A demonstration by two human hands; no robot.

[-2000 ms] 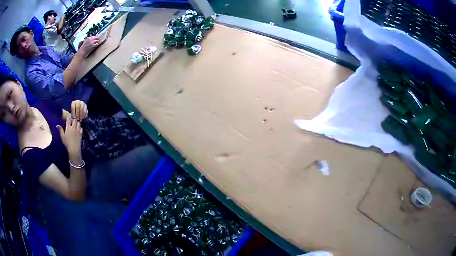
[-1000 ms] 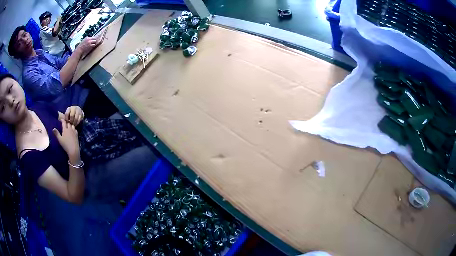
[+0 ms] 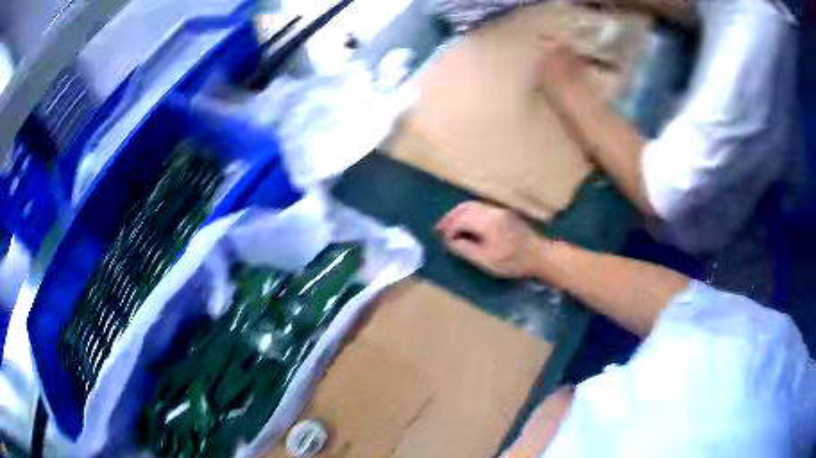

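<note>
Neither of my own hands shows; the bare hands and forearms in view appear to belong to people seated at the right. Nearest in front of me, glossy dark green parts (image 3: 237, 358) lie in a loose heap on a crumpled white liner (image 3: 389, 255). A tan cardboard sheet (image 3: 447, 358) lies beside the heap. A small round white dish or tape roll (image 3: 307, 438) sits at the bottom, by the liner's edge. The picture is blurred and tilted.
A blue crate (image 3: 49, 313) with tightly racked green parts stands at the left. A closed hand (image 3: 497, 237) of a light-sleeved person rests on the green bench top (image 3: 385, 183). Another forearm shows at the bottom. Beyond, a white-sleeved person's hand (image 3: 564, 72) is over more cardboard.
The view has swung far to the right and tilted. The heap and dish now show at the left and bottom. The earlier seated people and floor bin are out of view; light-sleeved arms have appeared.
</note>
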